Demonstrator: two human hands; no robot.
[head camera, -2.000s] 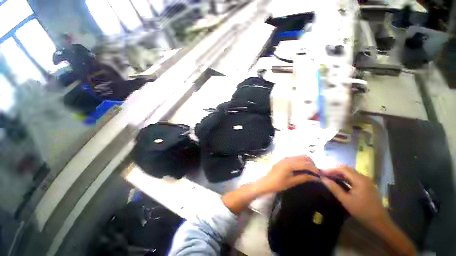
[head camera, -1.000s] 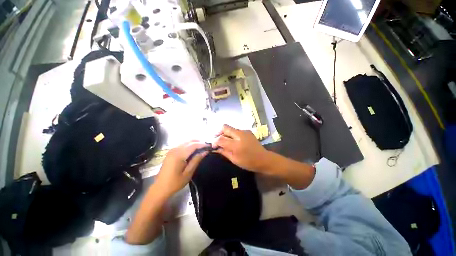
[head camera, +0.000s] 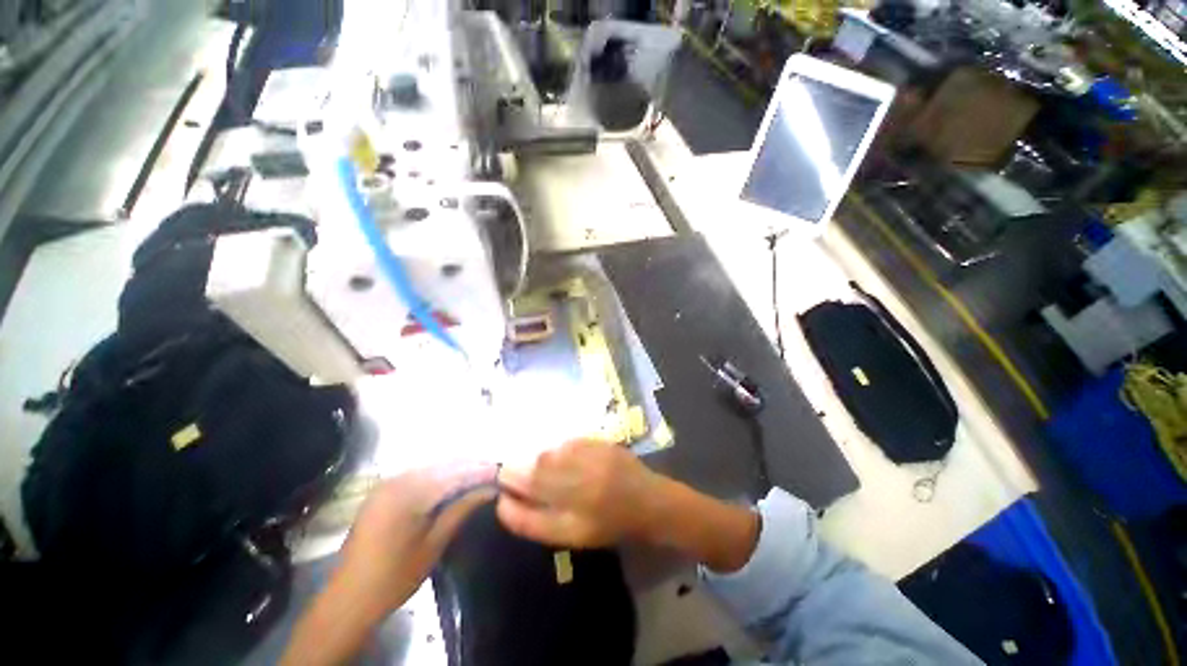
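A black bag body (head camera: 540, 612) with a small yellow label (head camera: 564, 566) hangs from both hands at the front of the machine. My left hand (head camera: 423, 514) pinches its top edge from the left. My right hand (head camera: 566, 497) pinches the same edge close beside it, fingertips nearly touching. A narrow dark strip shows at the left fingertips; the exact grip is hidden by the fingers and glare. The hands are just in front of the bright lamp area of the white sewing machine head (head camera: 404, 267). The yellow-taped clamp plate (head camera: 599, 371) lies behind the right hand.
A black bag pile (head camera: 182, 455) lies left of the machine. Thread snips (head camera: 738, 385) lie on the dark grey mat (head camera: 677, 312). A separate black bag (head camera: 879, 377) with a ring lies on the right table. A tablet (head camera: 818, 143) stands behind it. A blue bin (head camera: 1041, 553) is at lower right.
The camera view has turned to the right and up since one second ago, so more of the right-hand floor shows. Both hands still pinch the bag's top edge.
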